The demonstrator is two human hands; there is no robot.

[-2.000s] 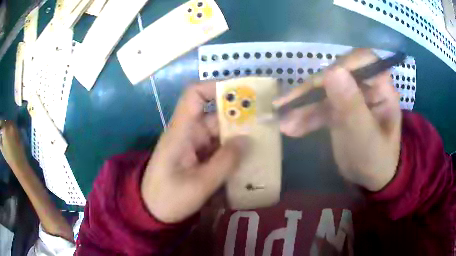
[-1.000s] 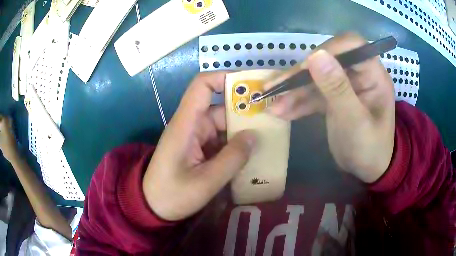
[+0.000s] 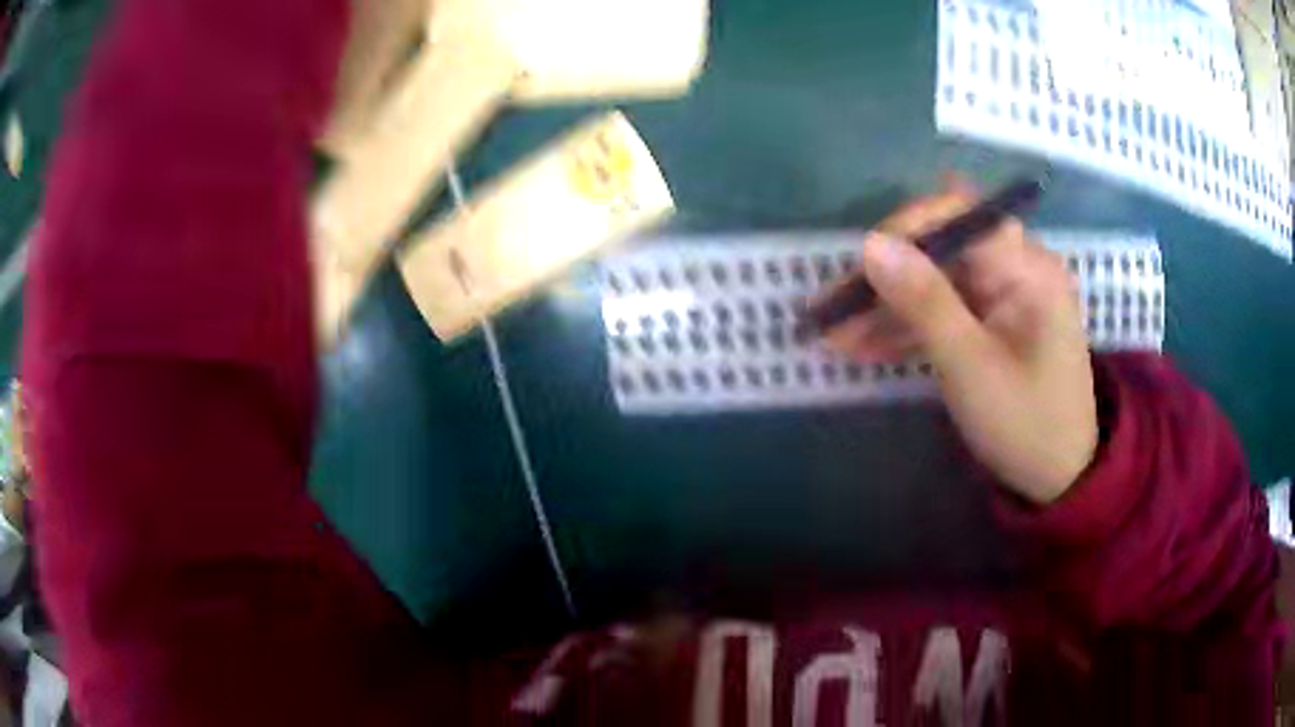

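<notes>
My right hand (image 3: 980, 341) holds the dark tweezers (image 3: 930, 256) over the white sheet of dark dots (image 3: 710, 330), their tips pointing down to the left. A cream back cover (image 3: 497, 249) with a yellow camera area lies beyond the sheet's left end. My left hand is not in view; the left arm in its dark red sleeve reaches up past the top left edge. The cover that was in my left hand does not show. The frame is blurred.
More cream covers (image 3: 604, 50) lie overlapping at the upper left, partly behind the left sleeve. Spare dotted sheets (image 3: 1108, 100) overlap at the upper right. A thin pale line (image 3: 523, 447) crosses the dark green table left of the sheet.
My left hand has moved away from the centre with the cover and left the picture at the top left. My right hand with the tweezers is now over the dotted sheet.
</notes>
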